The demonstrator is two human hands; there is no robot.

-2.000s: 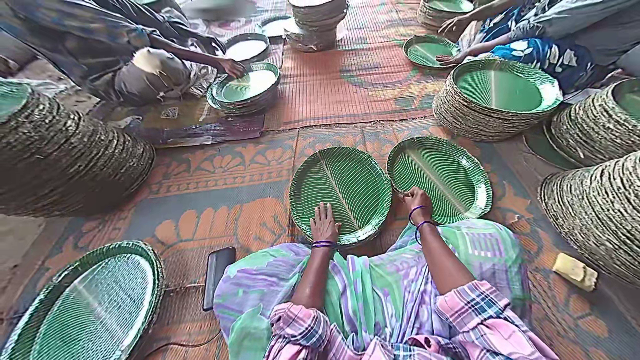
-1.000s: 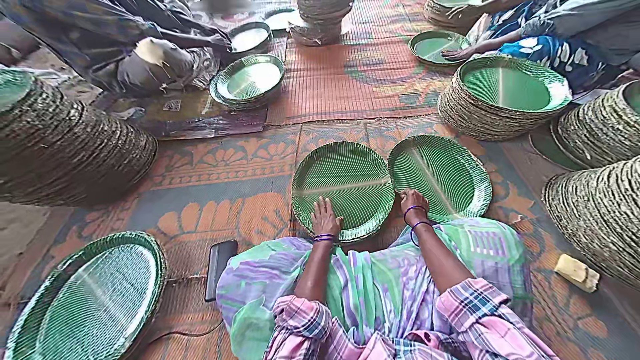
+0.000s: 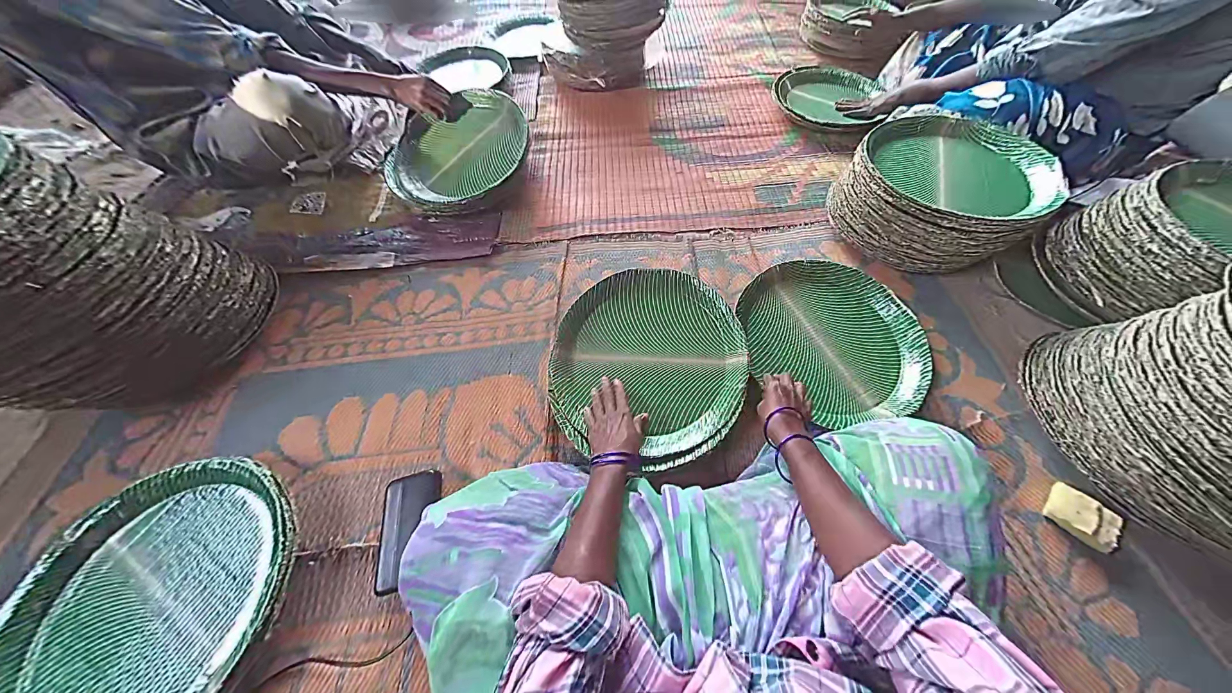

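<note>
Two round green leaf-patterned plates lie side by side on the mat before my lap. My left hand [image 3: 614, 417] rests flat with spread fingers on the near rim of the left plate [image 3: 650, 327], which sits on at least one more. At the near left rim of the right plate [image 3: 837, 337], my right hand [image 3: 784, 397] has its fingers bent over the edge; whether they grip it cannot be told. The left plate's pale midrib runs across, the right one's runs at a slant.
Tall plate stacks stand at left [image 3: 115, 289] and right [image 3: 1145, 404], another [image 3: 948, 192] at back right. Green plates [image 3: 154, 587] lie near left, beside a black phone [image 3: 406, 532]. A yellow block [image 3: 1083, 517] lies at right. Co-workers' hands [image 3: 423, 96] touch plates further back.
The left plate's midrib, nearly upright two seconds ago, now runs across. Both my hands stay near the same rims. The co-worker's hand at upper left is back over the nearer plate there.
</note>
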